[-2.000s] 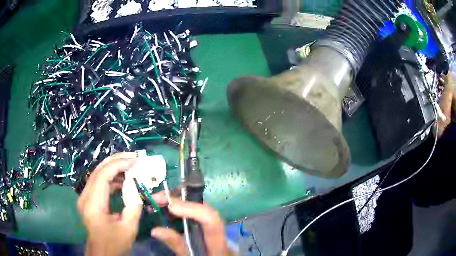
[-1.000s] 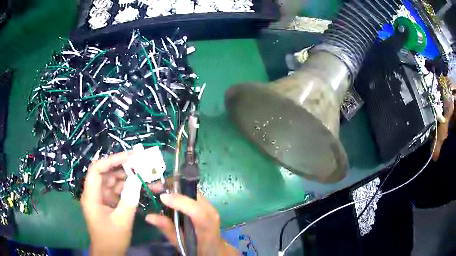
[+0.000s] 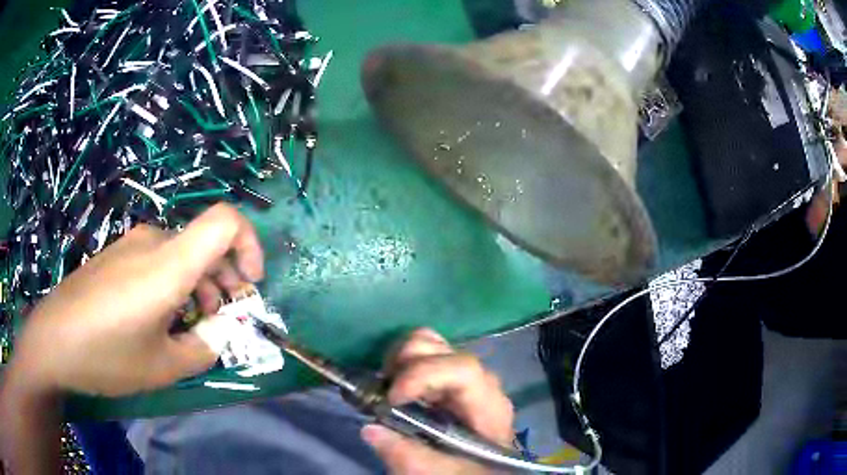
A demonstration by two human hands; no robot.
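My left hand (image 3: 139, 301) pinches a white plastic housing (image 3: 243, 339) low over the front edge of the green mat. A short white lead (image 3: 232, 385) shows just below the housing. My right hand (image 3: 446, 399) holds the soldering iron (image 3: 367, 390) like a pen. The iron's tip points up and left and meets the housing's face, by a small red spot; exact contact is too blurred to tell. The solder feed tube (image 3: 446, 436) runs along the iron and off to the right. The pile of wire leads (image 3: 158, 111) lies beyond my left hand.
The grey-beige fume cone (image 3: 520, 167) stands at centre right, with specks inside it. Solder debris (image 3: 358, 260) lies on the green mat (image 3: 371, 195). A black box (image 3: 743, 121) is at the right. Another person's hand (image 3: 822, 204) shows at the right edge.
The view has shifted down and closer. My left hand has turned over the housing. The iron has swung from pointing up the bench to pointing left, its tip now at the housing.
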